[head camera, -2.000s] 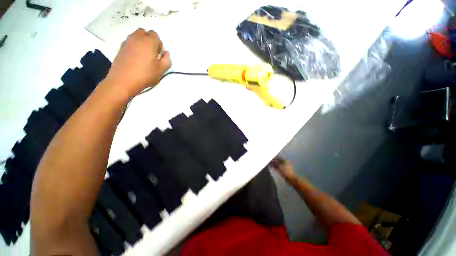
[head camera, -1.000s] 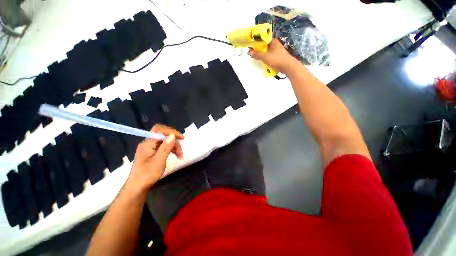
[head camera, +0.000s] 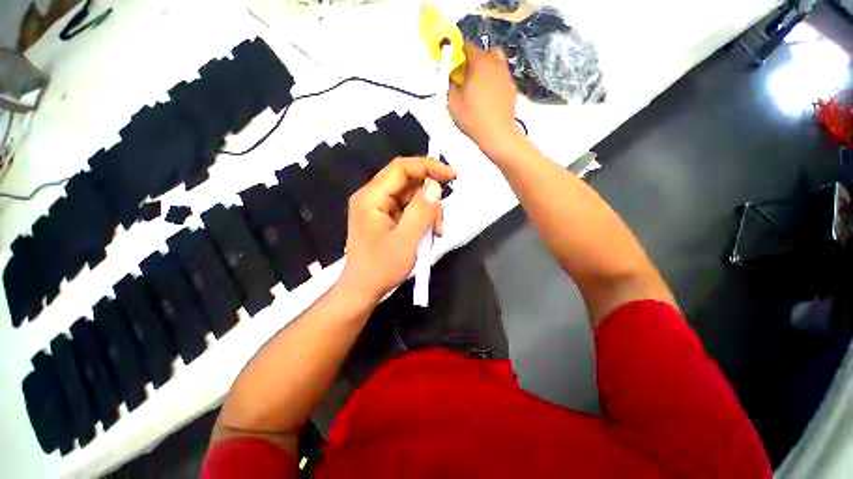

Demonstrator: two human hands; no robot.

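Observation:
My right hand holds the yellow glue gun at the back of the table, its rear turned towards me. My left hand pinches a white translucent glue stick. The stick runs up from below my fingers, and a pale length also shows at the gun's rear; my fingers hide whether they are one piece. Black panels overlap in a long row in front of me, with small grey marks. A second row of black panels lies behind.
The black cord crosses the table. Small black pieces lie between the rows. A clear plastic bag of black parts sits beyond my right hand. A metal frame stands on the floor at right.
The left hand has moved right and up, and the stick has swung from pointing left to nearly upright. The gun has turned in the right hand so its rear faces me.

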